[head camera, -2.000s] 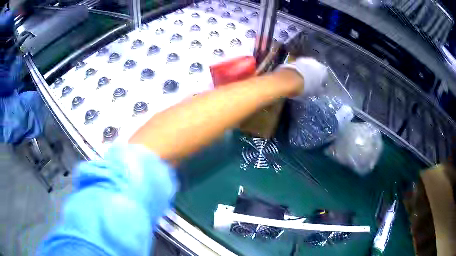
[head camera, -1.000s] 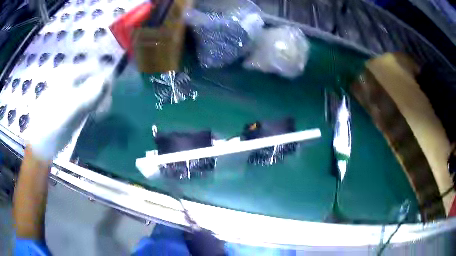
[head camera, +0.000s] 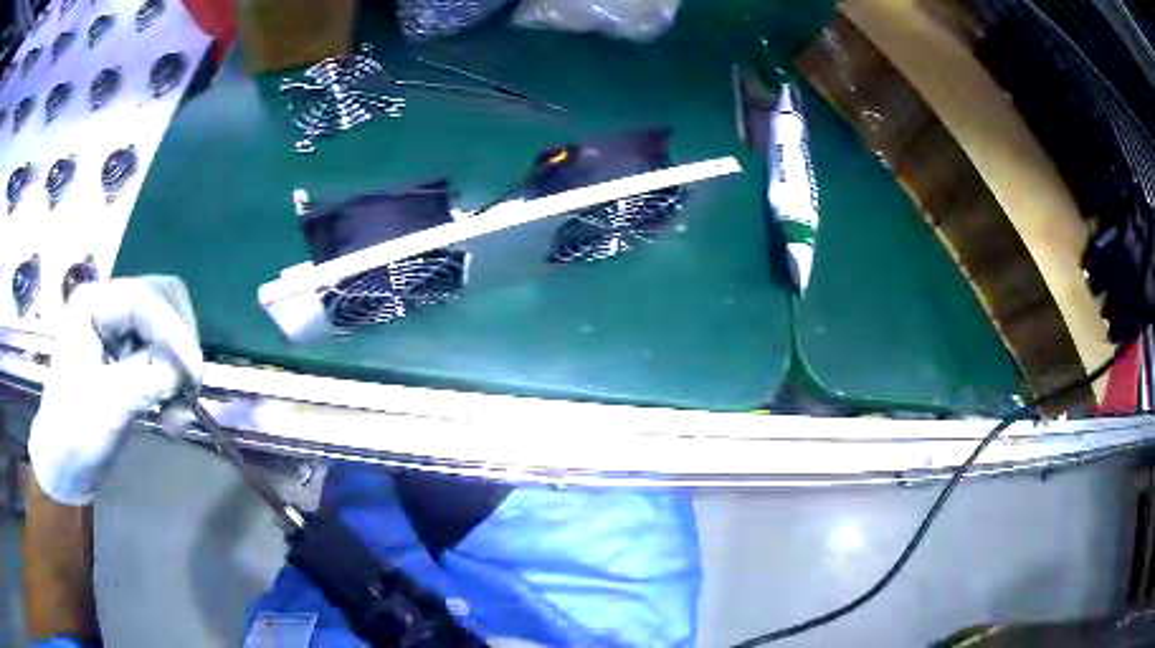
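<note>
My left hand (head camera: 114, 386), in a white glove, is at the left over the bench edge. Its fingers are curled at the tip of the thin bit of a black electric screwdriver (head camera: 361, 576); whether a screw is there is hidden. The screwdriver body runs out at the bottom edge, and my right hand is not in view. A white fan bracket (head camera: 507, 225) stands edge-on on the green mat (head camera: 608, 342). Two black cooling fans (head camera: 380, 222) are behind it, with wire fan guards (head camera: 395, 289) showing at its front side.
A loose fan guard (head camera: 336, 99), tweezers (head camera: 488, 89) and a white-green tube (head camera: 792, 184) lie on the mat. A brown box (head camera: 298, 32) and clear bags (head camera: 602, 13) are behind. A large carton (head camera: 1001, 190) is right. A black cord (head camera: 937, 506) crosses the metal edge (head camera: 608, 443).
My view has turned down towards the bench front. My left hand has come back from the screw box to the near left edge. The screwdriver has come into view at its fingers.
</note>
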